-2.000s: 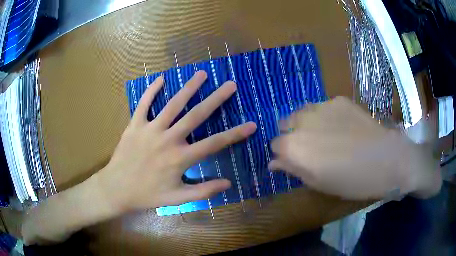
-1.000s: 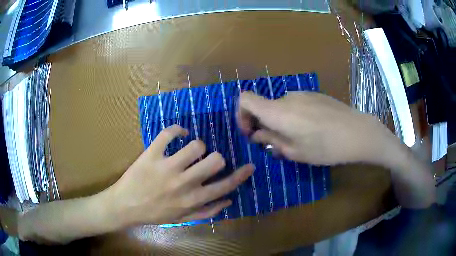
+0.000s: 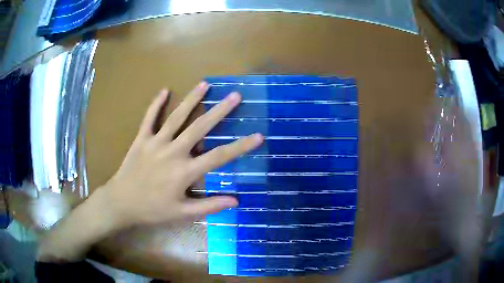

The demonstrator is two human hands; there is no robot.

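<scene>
The blue solar cell panel (image 3: pixel 309 166) lies flat on the brown bench top, its pale parallel lines running left to right. Short ribbon ends stick out at its left edge. My left hand (image 3: pixel 166 171) is spread with fingers apart, its fingertips resting on the panel's left part. My right hand (image 3: pixel 450 166) is a faint motion blur at the right, over the loose shiny ribbons (image 3: pixel 440 88); its fingers and anything in them cannot be made out.
White strips (image 3: pixel 47 124), a silver ribbon bundle (image 3: pixel 74 110) and dark cell strips (image 3: pixel 14 127) lie at left. A grey plate (image 3: pixel 221 5) spans the back, with a curved blue stack (image 3: pixel 72 14) at its left. More white strips (image 3: pixel 467 83) stand at right.
The panel has turned about a quarter, so its lines now run sideways. My right hand has left it and moved right. My left hand has spread out again and moved slightly up.
</scene>
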